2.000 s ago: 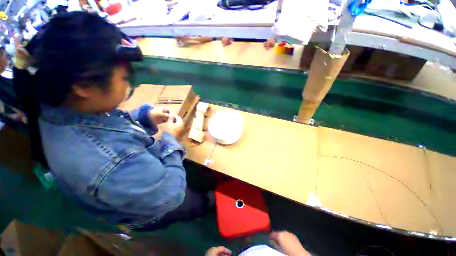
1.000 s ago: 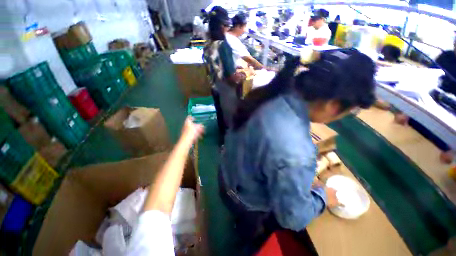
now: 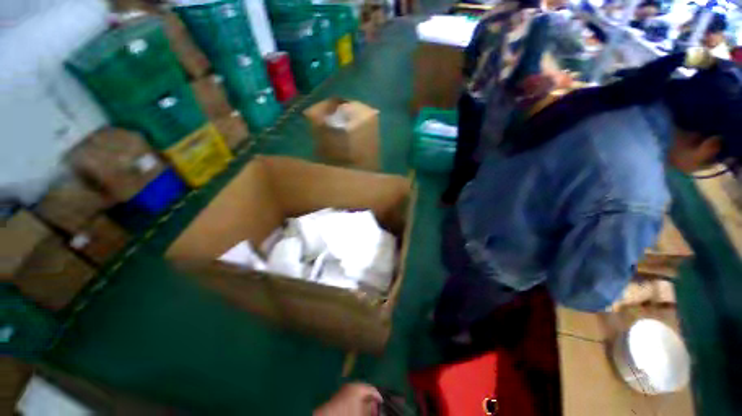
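A large open brown carton [image 3: 325, 313] stands on the green floor in front of me. White sheets or pouches [image 3: 346, 244] lie heaped inside it. One hand, seemingly my left hand [image 3: 350, 402], shows blurred at the bottom edge, below the carton's near right corner and not touching the white pieces. It is cut off by the frame, so its grip is unclear. My right hand is not in view.
A person in a denim jacket [image 3: 569, 203] leans over the bench [image 3: 582, 370] on the right, beside a white round item [image 3: 651, 356] and a red stool [image 3: 468, 386]. Another person stands behind. Green crates [image 3: 154, 106] and cartons line the left wall. A smaller carton [image 3: 354, 142] stands beyond.
The view has swung left and down from the bench to the large carton. My outstretched arm has dropped out of the middle; only part of a hand shows at the bottom edge.
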